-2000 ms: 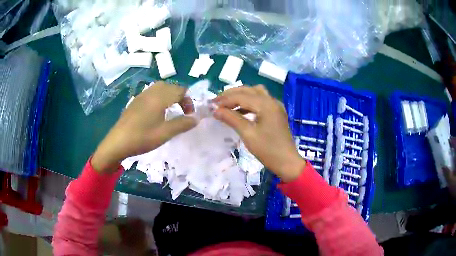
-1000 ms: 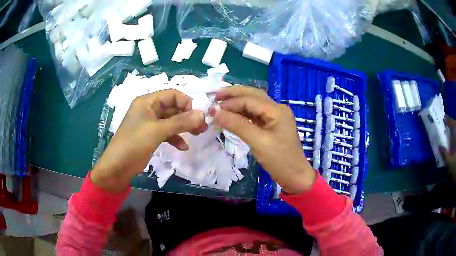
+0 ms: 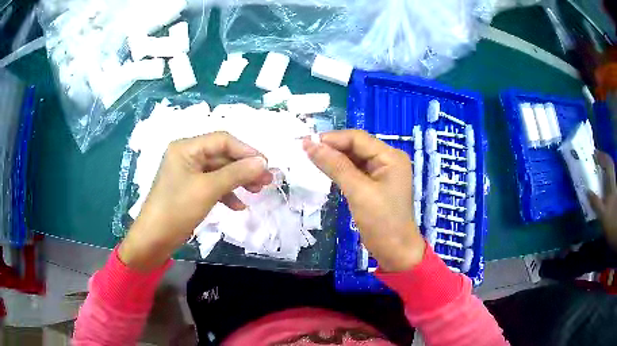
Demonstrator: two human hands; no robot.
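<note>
A heap of small white inserts (image 3: 223, 121) lies in a clear tray in front of me. My left hand (image 3: 196, 182) is over the heap's left and middle part, thumb and fingertips pinched on a small translucent piece (image 3: 278, 181). My right hand (image 3: 372, 186) is over the heap's right edge, thumb and forefinger pinched on a small white piece (image 3: 313, 138), blurred and mostly hidden by the fingertips. The hands are apart. A white block (image 3: 308, 103) lies at the heap's back edge.
A blue tray (image 3: 392, 111) of slim white stick parts is at right. Another blue tray (image 3: 541, 182) holds white oblongs; another person's hand (image 3: 604, 186) is beside it. Loose white blocks (image 3: 272, 71), a bag of blocks (image 3: 84, 61) and a crumpled polybag (image 3: 399, 34) are behind; stacked trays (image 3: 13, 162) are left.
My hands were close together over the heap and are now apart. The white block at the heap's back edge now shows clearly. The whole view has shifted, moving the bench things left.
</note>
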